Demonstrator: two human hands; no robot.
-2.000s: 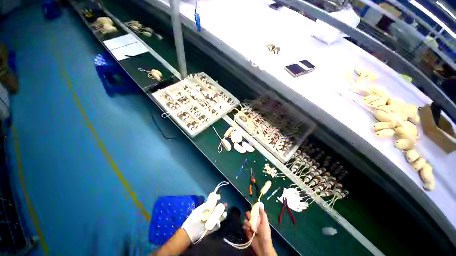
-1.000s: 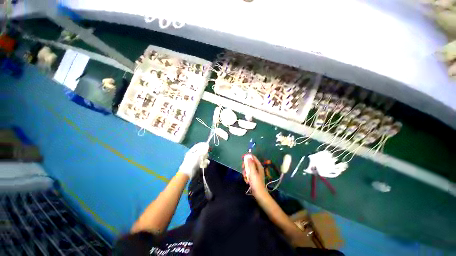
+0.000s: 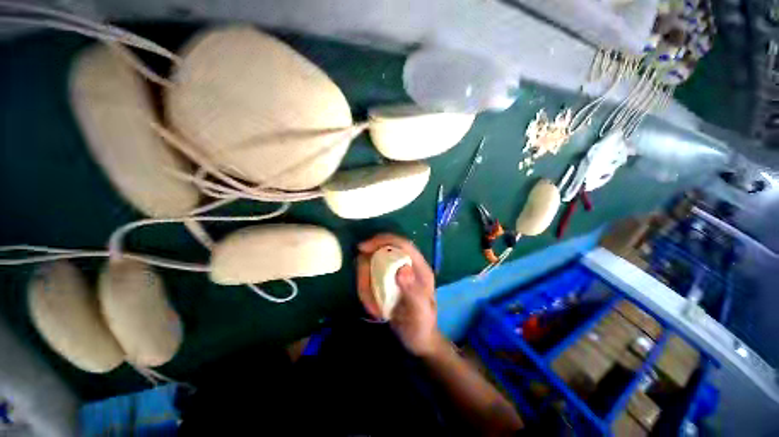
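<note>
My bare right hand [image 3: 412, 299] holds a cream oval body [image 3: 389, 282] upright over the dark green bench, fingers behind it and thumb on its front. My left hand is not in view. Several cream bodies lie left of my right hand, some with white cords; a large one [image 3: 256, 107] is at the upper left and another [image 3: 275, 254] lies just left of the hand. One more cream body [image 3: 538, 207] lies to the right, beside orange-and-black pliers [image 3: 491, 235]. A slim blue tool [image 3: 438, 232] lies between the hand and the pliers.
Small white parts [image 3: 548, 134] lie loose near the back. A crumpled white glove [image 3: 603, 160] and red-handled pliers [image 3: 574, 212] are at the right. A translucent object [image 3: 453, 77] lies near the back rail. A blue metal frame [image 3: 547, 363] stands at the lower right.
The view has turned and now shows large cream bodies close up at the left. My gloved left hand has gone out of view. My right hand still holds a cream body.
</note>
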